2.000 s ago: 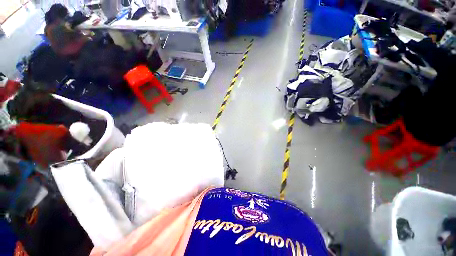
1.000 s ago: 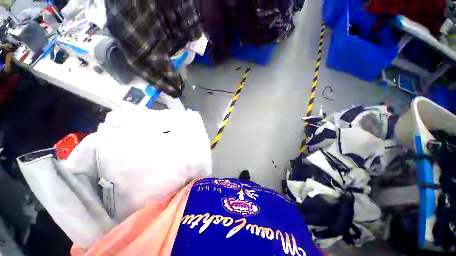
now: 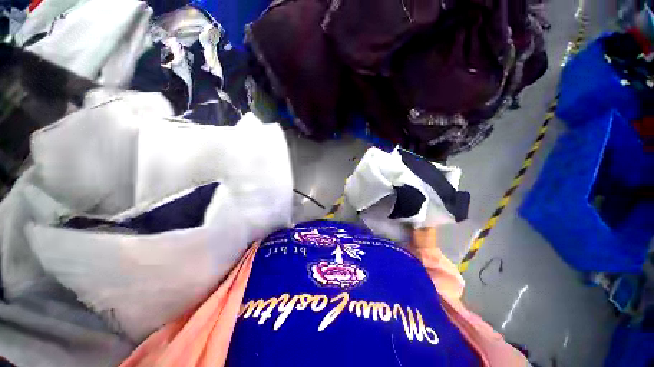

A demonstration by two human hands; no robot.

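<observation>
A large bundle of pale grey-white cloth (image 3: 215,158) with a dark inner patch lies over my left arm and fills the left side. My left hand is not visible. A smaller pale piece with dark navy panels (image 3: 373,188) is at the end of my right peach sleeve, in front of my blue apron. My right hand is hidden behind or under this piece, so its grip does not show.
A heap of dark maroon garments (image 3: 323,64) is ahead, close beyond the cloth. More pale and navy cloth (image 3: 97,39) lies at the upper left. Blue crates (image 3: 574,190) stand at the right, beyond the yellow-black floor tape (image 3: 513,186).
The view has moved along the aisle to the maroon heap. The bundle now spreads wider, showing its dark inside. The small pale and navy piece and my right sleeve have come into view.
</observation>
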